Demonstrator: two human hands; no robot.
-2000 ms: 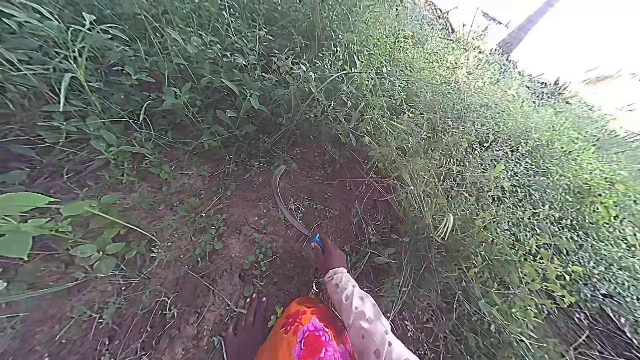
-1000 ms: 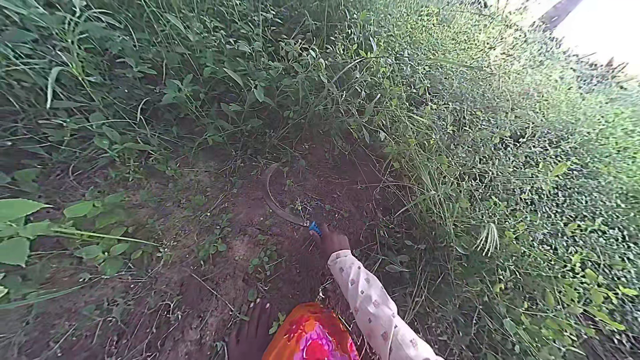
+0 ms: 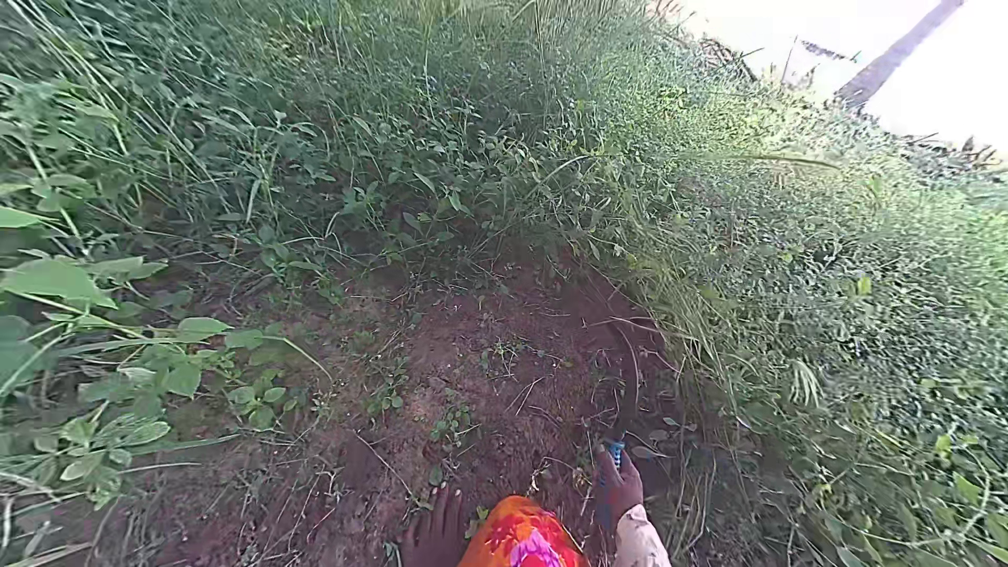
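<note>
My right hand (image 3: pixel 618 487), below a pale patterned sleeve, is closed around the blue handle (image 3: pixel 614 450) of a sickle near the bottom, right of centre. The thin curved blade (image 3: pixel 632 374) points away from me, low over the bare soil beside the edge of the tall grass (image 3: pixel 685 315); its tip is hard to make out. My left hand is out of sight. Orange and pink flowered cloth (image 3: pixel 524 535) covers my knee between my right hand and my bare foot (image 3: pixel 435 526).
Reddish soil (image 3: pixel 465 339) with small weeds (image 3: pixel 453 421) and dry stems lies before me. Dense green plants (image 3: pixel 441 134) rise ahead and to the right. Broad-leaved plants (image 3: pixel 59 282) stand at the left. A tree trunk (image 3: pixel 898 55) leans at the far upper right.
My right hand has drawn the sickle back and to the right. Its blade, earlier curving left over the soil, now lies by the grass edge.
</note>
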